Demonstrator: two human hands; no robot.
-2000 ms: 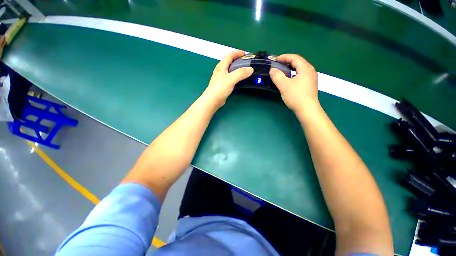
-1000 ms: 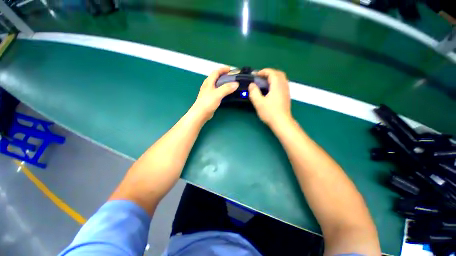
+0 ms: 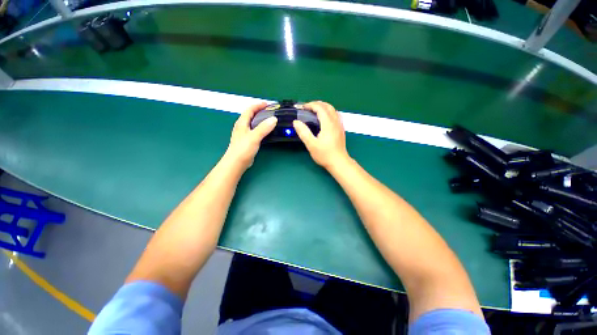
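Note:
A rounded grey-black display unit (image 3: 286, 122) with a small lit blue spot on its front sits at the far side of the green bench mat, by the white strip. My left hand (image 3: 251, 134) grips its left end, thumb on the near top side. My right hand (image 3: 325, 134) grips its right end, thumb also on the near side. The fingers curl over the far side and their tips are partly hidden.
A pile of black handles (image 3: 537, 203) lies at the right on a white sheet (image 3: 529, 301). A white strip (image 3: 393, 129) divides the mat from the green belt (image 3: 393, 82). Dark objects (image 3: 106, 33) stand on the belt at far left. A blue stool (image 3: 26, 219) is at lower left.
The camera view has shifted, so the bench, hands and unit appear further left and lower. The hands keep hold of the unit. The blue display now shows as a small spot instead of a digit.

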